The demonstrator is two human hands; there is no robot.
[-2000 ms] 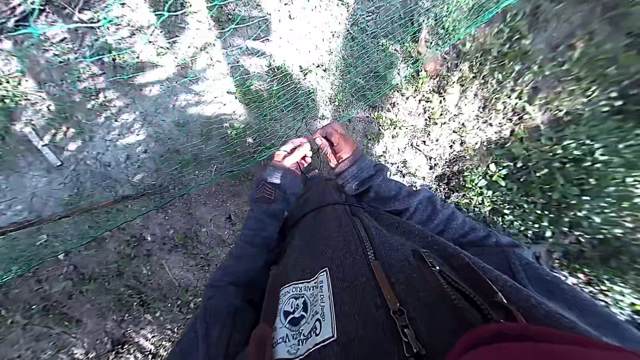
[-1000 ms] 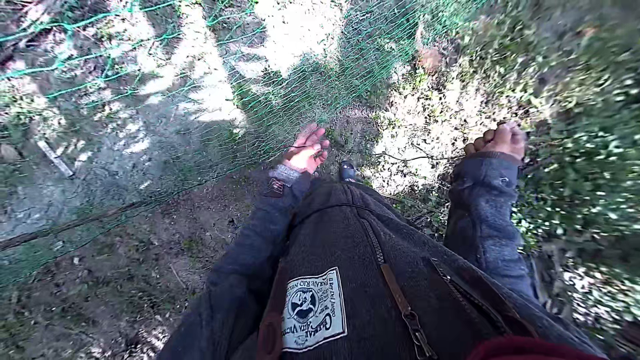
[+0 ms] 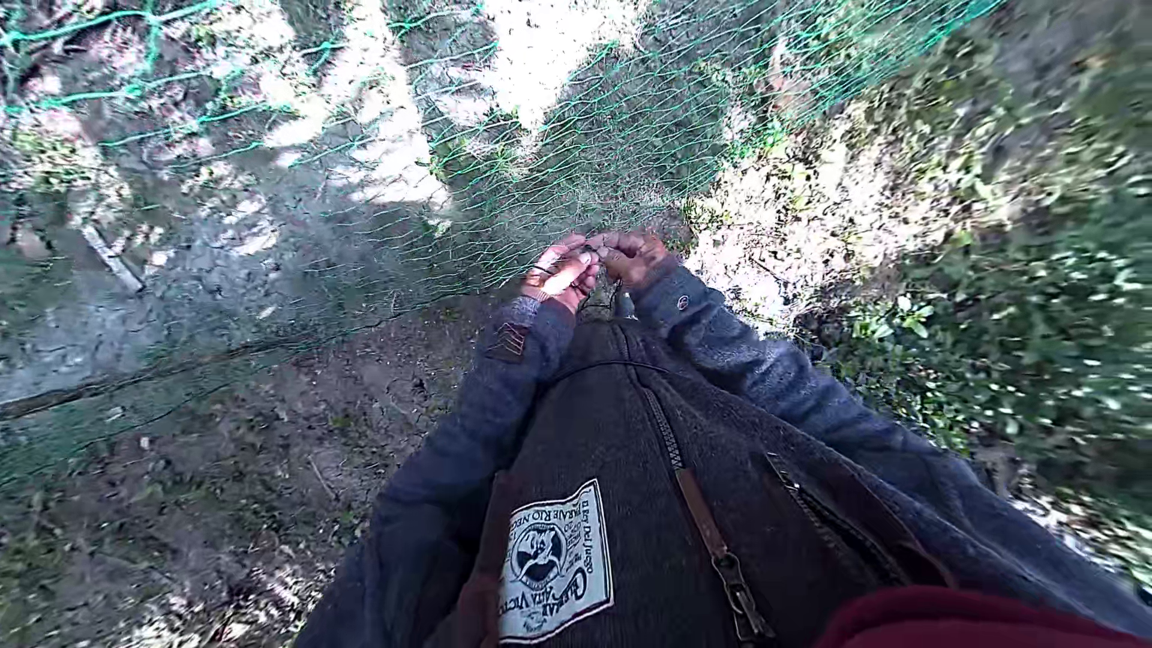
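My left hand (image 3: 565, 273) and my right hand (image 3: 630, 256) meet in front of my chest at the edge of a green mesh net (image 3: 540, 180). Between their fingertips they pinch a thin dark cord (image 3: 589, 250). A loose length of it hangs just below the fingers, beside the tip of a shoe (image 3: 624, 304). The net spreads up and to both sides from the hands. Whether the fingers also hold the net's edge cannot be told.
A dark rope (image 3: 162, 371) runs along the net's lower edge at left. A pale stick (image 3: 112, 258) lies on the ground beyond the mesh. Leafy low plants (image 3: 1017, 333) grow at right. A zipped dark jacket (image 3: 621, 432) fills the lower middle.
My right hand, out to the right one second ago, has come back in beside my left hand. The fingers of both are together again, as they were two seconds ago.
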